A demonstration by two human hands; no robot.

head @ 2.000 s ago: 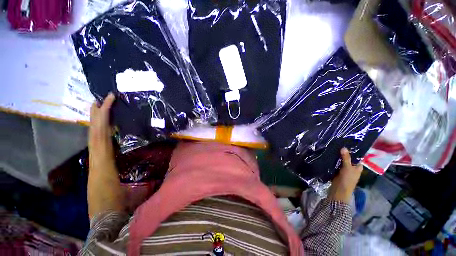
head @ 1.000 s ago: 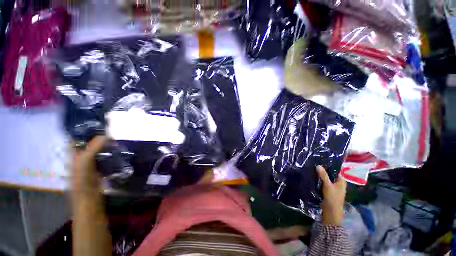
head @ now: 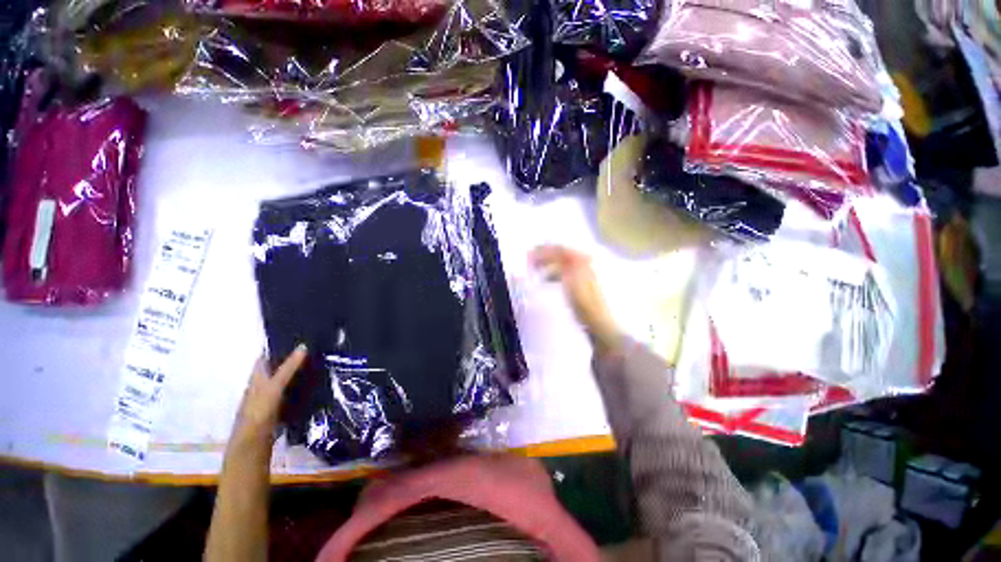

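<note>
A dark folded garment in a clear bag (head: pixel 384 296) lies in front of me, with the edge of another dark bagged piece showing at its right side. My left hand (head: pixel 274 384) holds its lower left corner, thumb on top. My right hand (head: pixel 565 269) is above the white table to the right of the garment. It is blurred and touches no garment; I cannot tell how its fingers are set.
A strip of barcode labels (head: pixel 159 329) lies left, beside a magenta bagged garment (head: pixel 75 198). Other bagged garments (head: pixel 362 55) cover the back. Pink bagged garments (head: pixel 768 66) and white bags with red print (head: pixel 812 318) lie right. The white table (head: pixel 565 406) has an orange-yellow edge.
The dark bagged garments that lay apart are now gathered in one place in front of me. My right hand has let go of the right one and moved up. The view has shifted.
</note>
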